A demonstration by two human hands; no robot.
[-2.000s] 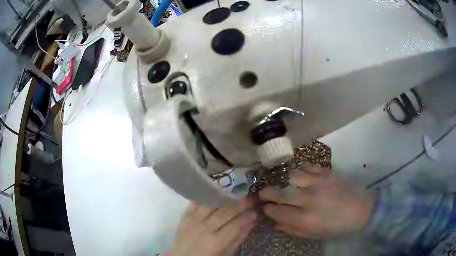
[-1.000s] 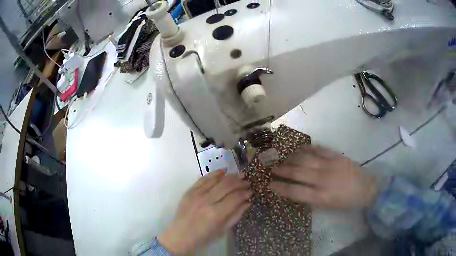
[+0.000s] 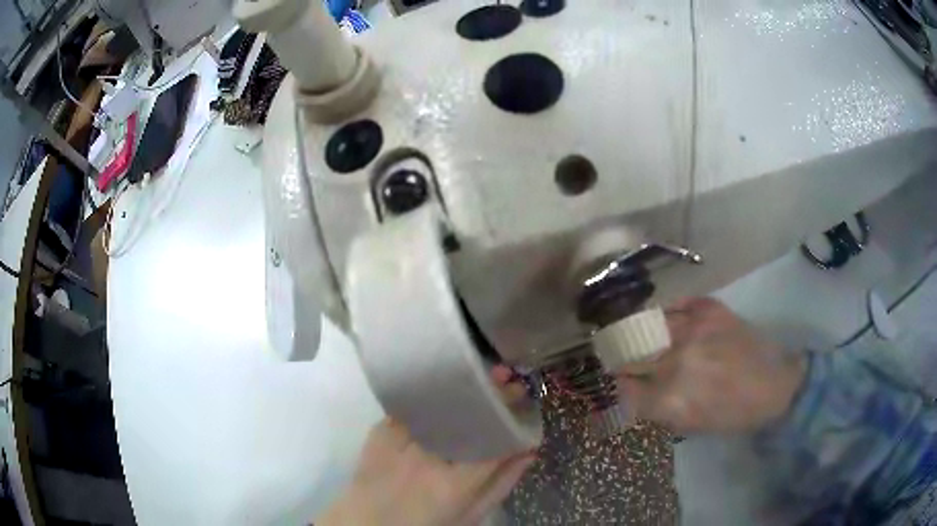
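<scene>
A brown speckled fabric piece lies on the machine table below the needle area and runs to the bottom edge. The cream sewing machine head fills the middle of the view and hides the needle area in part. My left hand is at the fabric's left edge, partly behind the machine's curved cover and cut off below; some fingertips show by the needle. My right hand is at the fabric's right side, beside the ribbed tension knob, its fingertips partly hidden. Its grip is unclear.
Scissors lie behind the arm at the right. A dark flat phone and a pink-red item lie at the far left edge. Dark patterned pieces lie behind the head. A slim white oblong stands left of it.
The view has moved closer to the machine head. My left hand has moved forward, partly behind the cover. My right hand has moved up beside the tension knob.
</scene>
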